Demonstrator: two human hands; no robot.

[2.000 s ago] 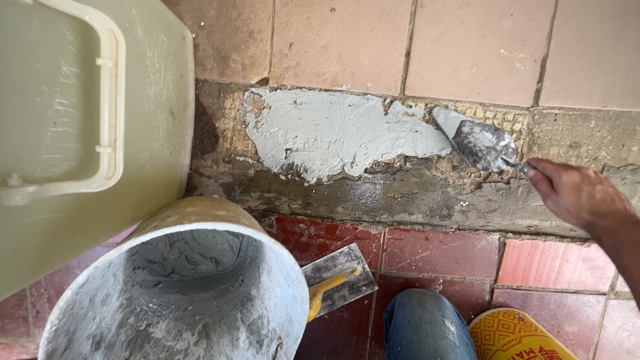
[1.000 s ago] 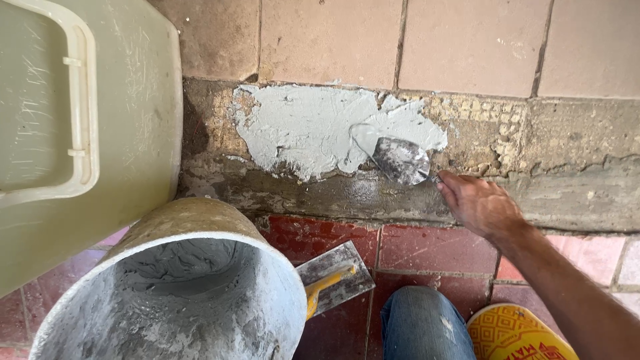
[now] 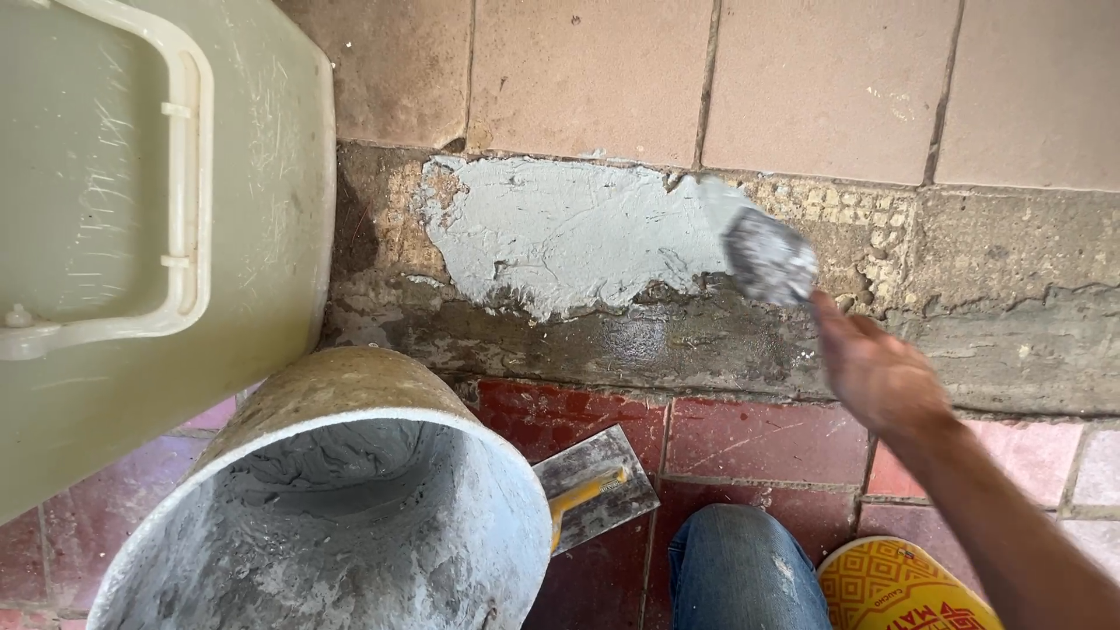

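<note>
My right hand (image 3: 879, 376) is closed around the handle of a pointing trowel (image 3: 770, 255), whose blurred, mortar-smeared blade lies over the right end of a patch of wet grey mortar (image 3: 569, 232). The patch covers part of a rough strip of old bedding (image 3: 997, 249) between pink tiles and red tiles. A bucket (image 3: 350, 389) with grey mortar (image 3: 341, 464) inside stands tilted at lower left. Beside its rim lies a steel finishing trowel (image 3: 604, 499) with a yellow handle. My left hand is out of the picture.
A large pale green plastic container (image 3: 254, 175) with a white handle (image 3: 188, 184) fills the upper left. At the bottom are a knee in blue jeans (image 3: 744, 569) and a yellow patterned object bearing writing (image 3: 901, 586). Red tiles (image 3: 761, 442) run below the strip.
Between one second ago and now, my right hand has moved the pointing trowel rightward, from over the patch to its right end. The mortar reaches further along there than two seconds ago.
</note>
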